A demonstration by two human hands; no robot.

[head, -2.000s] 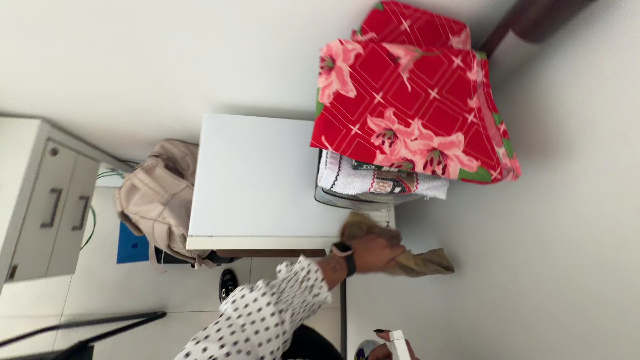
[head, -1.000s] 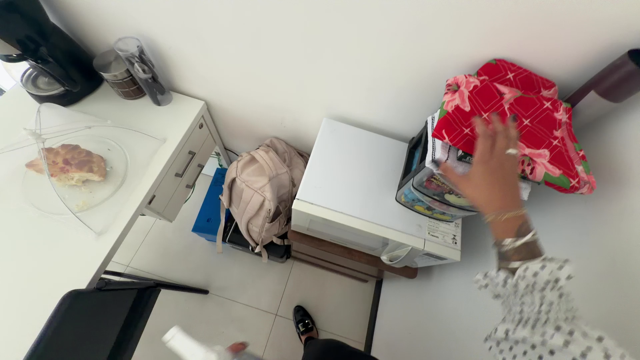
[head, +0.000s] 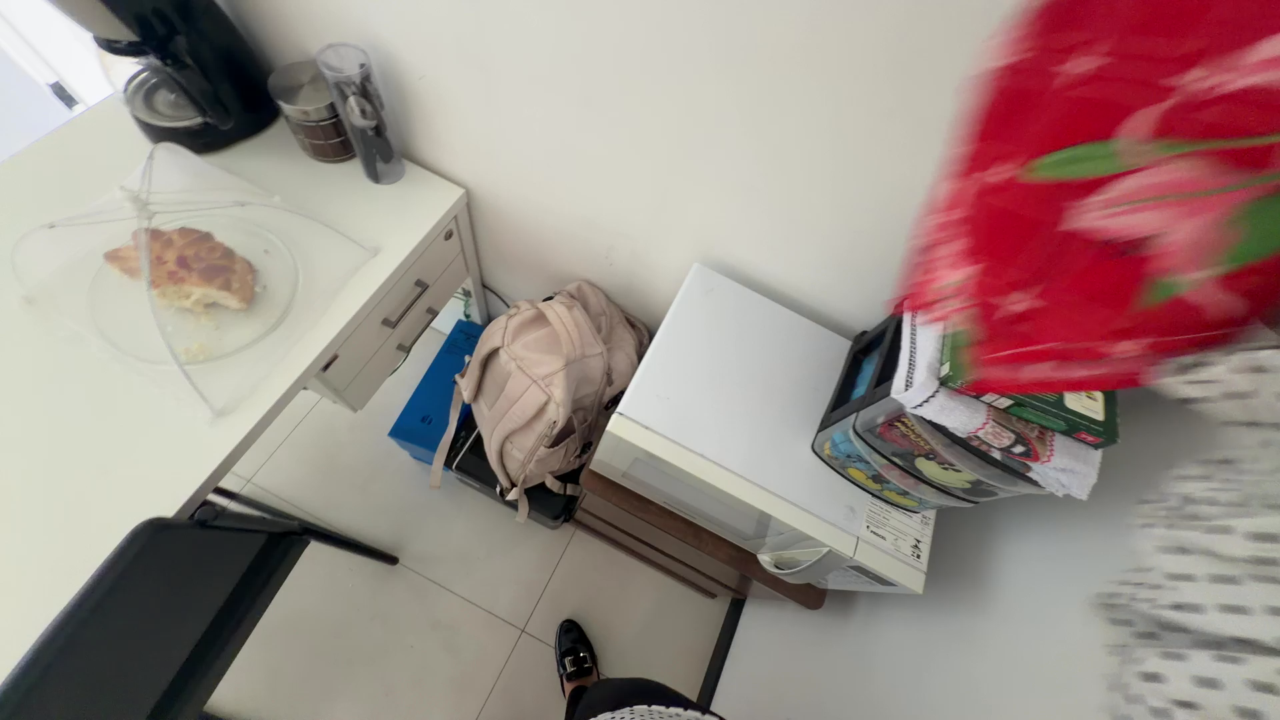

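A red floral cloth [head: 1120, 200], blurred, hangs in the air at the upper right. The white patterned sleeve [head: 1200, 530] of my right arm reaches up behind its lower edge; the cloth hides my right hand. Below it, a green box [head: 1065, 412] and a white towel with a printed pattern [head: 1075, 465] lie on a small plastic drawer unit [head: 900, 450] with cartoon fronts. That unit stands on a white microwave oven [head: 740, 390]. My left hand is out of view.
A beige backpack [head: 545, 380] rests on a black case beside a blue box [head: 425, 400]. On the white desk [head: 60, 480] at left are a coffee maker [head: 190, 70], jars and bread [head: 185, 265] under a mesh cover. A black chair [head: 150, 620] stands in front.
The red floral cloth has come up off the drawer unit, uncovering the green box. One second ago my open right hand was at the cloth. My left hand has left the view.
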